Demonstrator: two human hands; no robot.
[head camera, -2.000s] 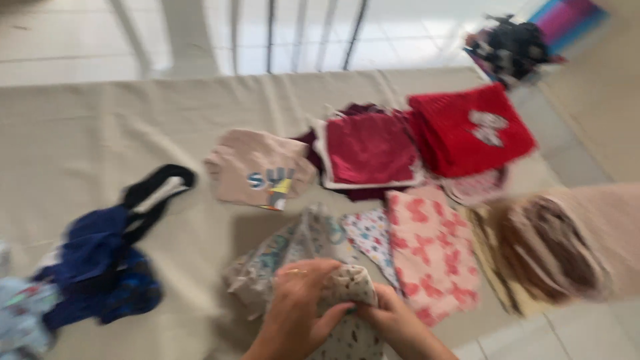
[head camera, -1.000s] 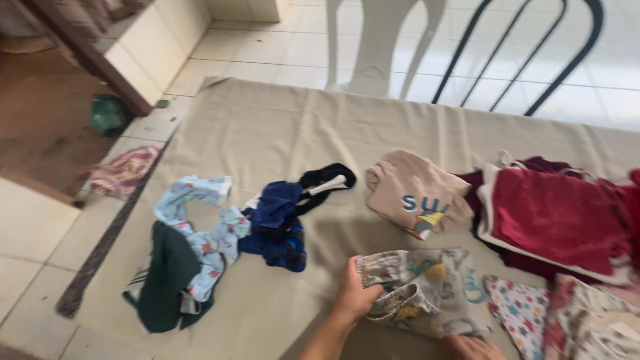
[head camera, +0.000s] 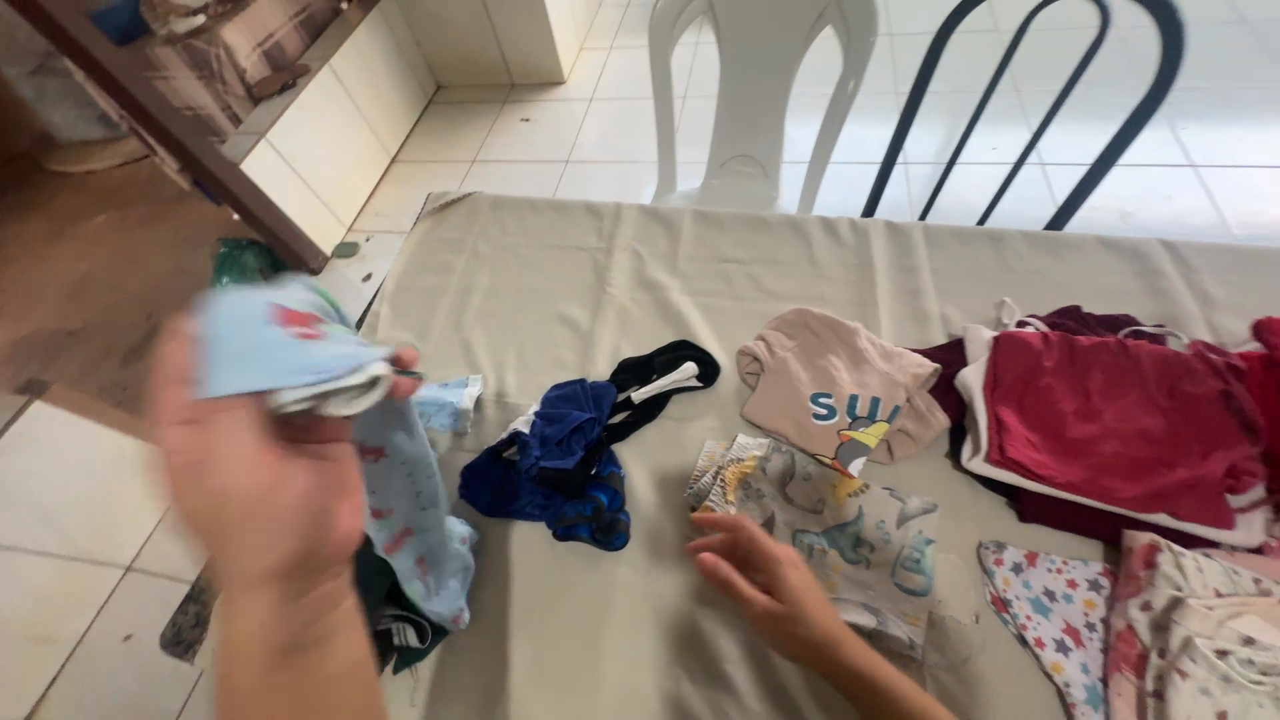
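My left hand (head camera: 270, 440), blurred, grips a light blue printed garment (head camera: 400, 490) and lifts it at the table's left end; its lower part hangs beside a dark green garment (head camera: 400, 610). My right hand (head camera: 765, 590) has its fingers apart, at the left edge of the folded dinosaur-print garment (head camera: 850, 530), holding nothing. Between the hands lies a crumpled blue and black garment pile (head camera: 560, 460). A beige shirt (head camera: 830, 370) with printed letters and a bird lies just beyond the dinosaur-print garment.
The beige tablecloth (head camera: 560, 270) covers the table. At the right are folded red garments (head camera: 1120, 430), a star-print cloth (head camera: 1050, 610) and a printed cream garment (head camera: 1220, 640). A white plastic chair (head camera: 745, 110) and a dark metal chair (head camera: 1090, 150) stand beyond the far edge.
My left hand has moved left from the dinosaur-print garment and taken hold of the light blue garment, lifting part of it off the table. The dinosaur-print garment lies released.
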